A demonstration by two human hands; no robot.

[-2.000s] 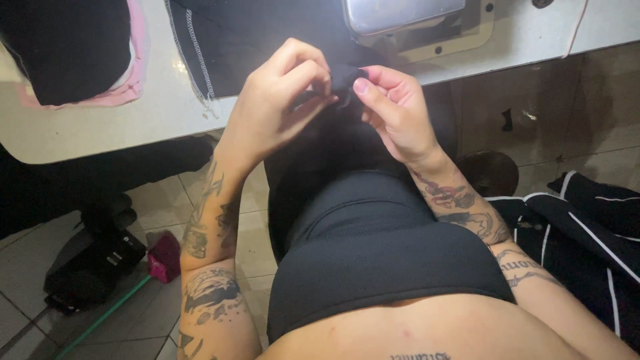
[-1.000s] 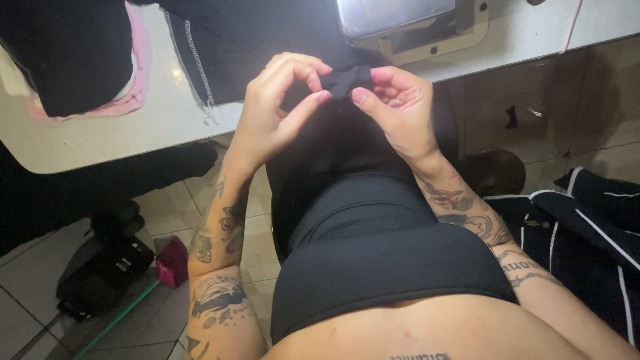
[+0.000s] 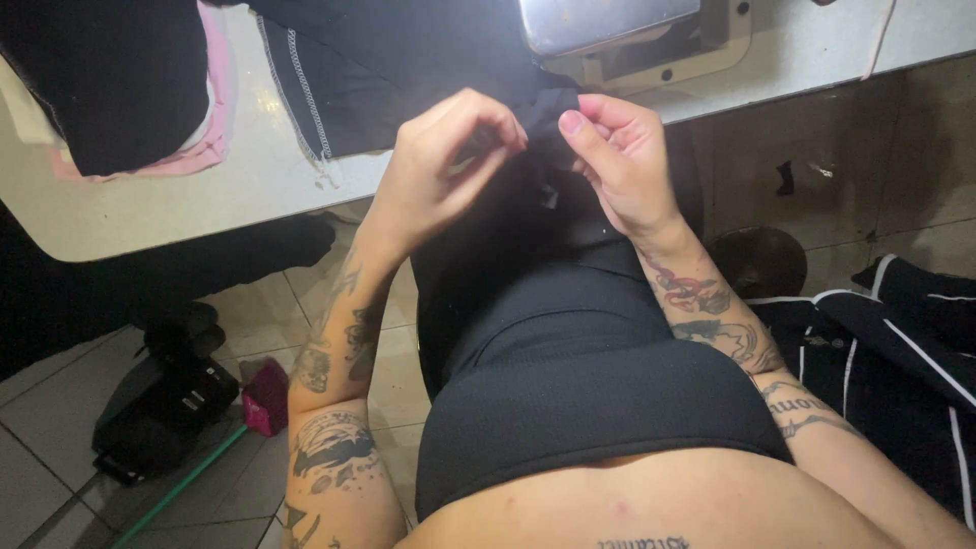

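Note:
My left hand (image 3: 450, 164) is raised over my lap near the table edge, thumb and index fingertips close together; whether they hold anything is hard to see. Facing it, my right hand (image 3: 621, 156) pinches a small piece of black fabric (image 3: 555, 110) between thumb and fingers. The piece blends into the dark cloth behind it. Black fabric with white overlock stitching (image 3: 343, 99) lies on the table behind my left hand. Beyond my right hand is the metal-cased base of what looks like a sewing machine (image 3: 610, 23).
The pale table (image 3: 152, 206) has a rounded corner at left, with folded black and pink cloth (image 3: 130, 91) on it. Black garments with white piping (image 3: 877, 358) lie at right. On the tiled floor are a black motor-like unit (image 3: 164, 393) and a pink broom head (image 3: 265, 396) with a green handle.
My left fingers have come away from the small black piece they were touching a second ago; my right hand keeps hold of it.

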